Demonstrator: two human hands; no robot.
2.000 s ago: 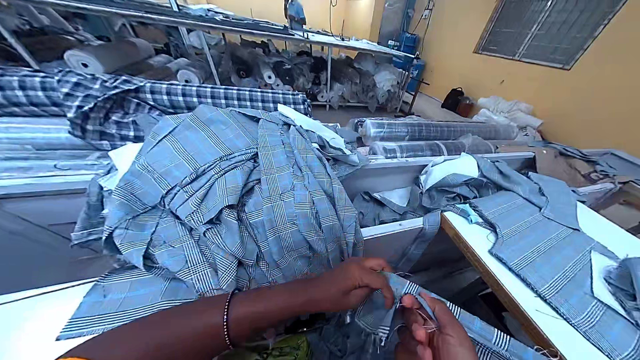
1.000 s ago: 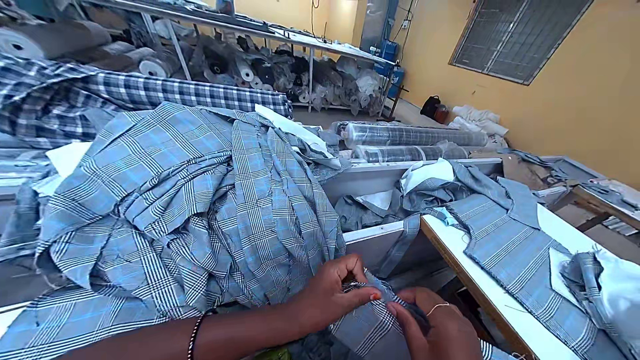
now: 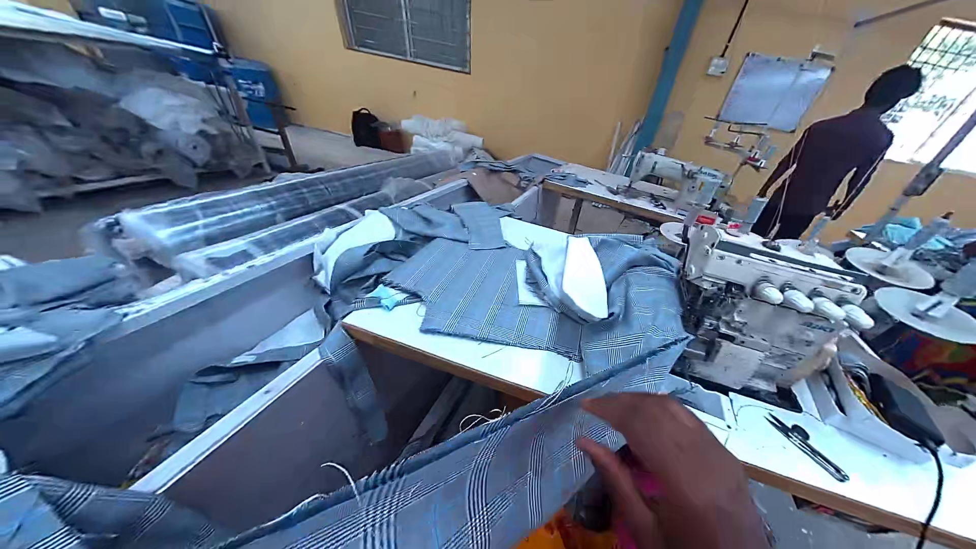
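My right hand [image 3: 663,457] is at the lower right, thumb and forefinger apart over a long strip of grey-blue checked fabric [image 3: 488,480]; no grip on it shows. The strip runs from the bottom edge up toward an overlock sewing machine [image 3: 762,305], with a dark seamed edge and loose threads. My left hand is out of view. More checked fabric pieces [image 3: 496,293] lie on the white tabletop [image 3: 457,343], with a white piece [image 3: 585,278] among them. A slim black hand tool [image 3: 808,448], tweezers or snips, lies right of my hand.
A grey-walled bin with a white rim [image 3: 252,412] stands at the left, holding fabric scraps. Plastic-wrapped fabric rolls [image 3: 274,206] lie behind it. Another sewing machine [image 3: 679,179] stands farther back, and a person [image 3: 831,160] is at the back right. Thread cones stand at the right.
The view has swung right, bringing the sewing machines into sight. Both hands were pinching checked fabric together earlier; now only the right one shows, its fingers parted. The large fabric heap has left the view.
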